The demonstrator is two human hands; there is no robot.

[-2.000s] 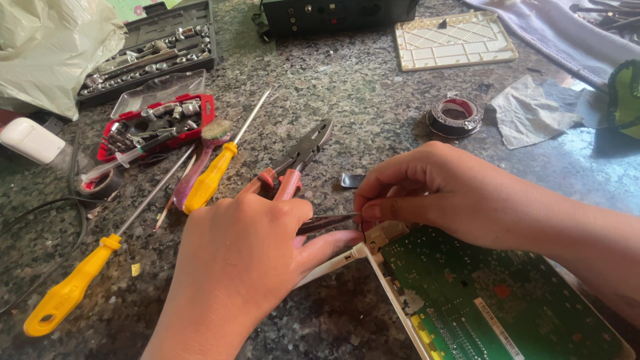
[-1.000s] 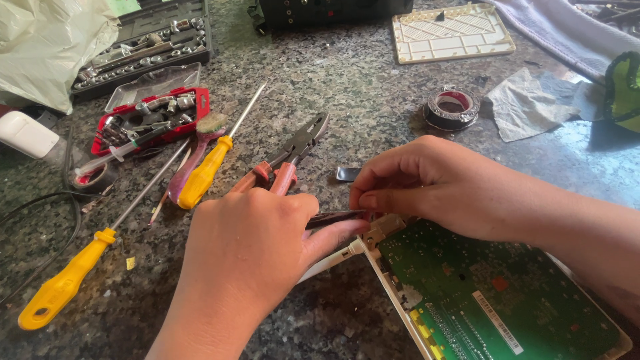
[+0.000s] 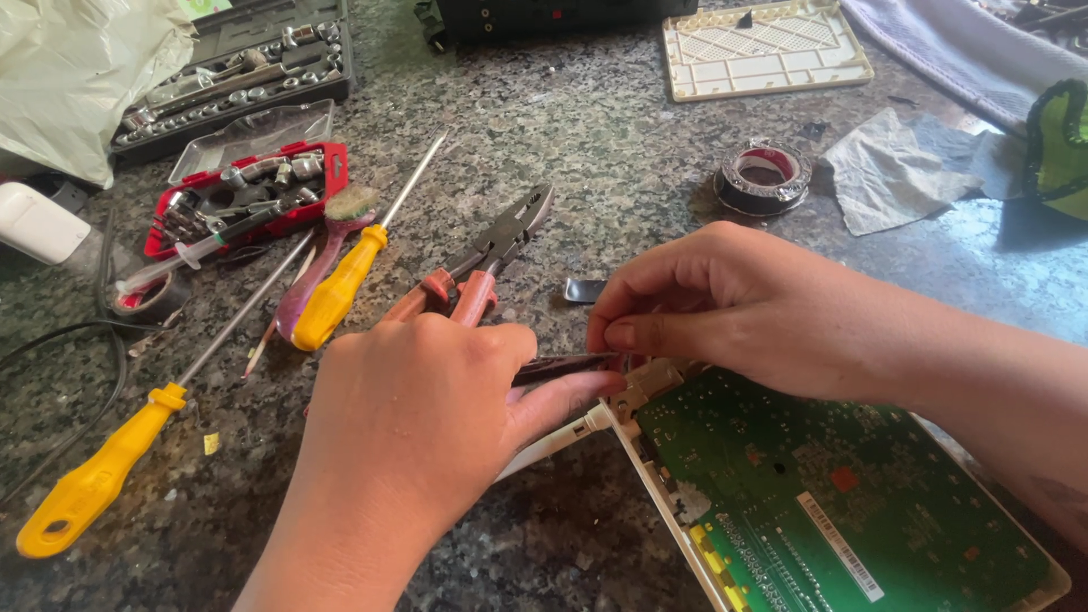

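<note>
My left hand (image 3: 425,408) is closed around a dark, slim-jawed tool (image 3: 565,365), perhaps pliers, whose handles are hidden. Its tip meets the fingertips of my right hand (image 3: 731,314), which pinch something small, maybe a wire, at the corner of a green circuit board (image 3: 850,501) in a white plastic housing. A white plastic rod, perhaps an antenna (image 3: 552,442), runs from that corner under my left hand. Combination pliers (image 3: 506,238) with red handles lie just beyond my left hand. A small dark strip (image 3: 584,291) lies beside my right fingers.
Two yellow screwdrivers (image 3: 106,476), a purple brush (image 3: 319,263), a red socket box (image 3: 255,195) and a black socket case (image 3: 255,76) lie on the left. Electrical tape (image 3: 762,178), a crumpled cloth (image 3: 892,174) and a white vented cover (image 3: 765,51) lie beyond my right hand on the granite counter (image 3: 476,544).
</note>
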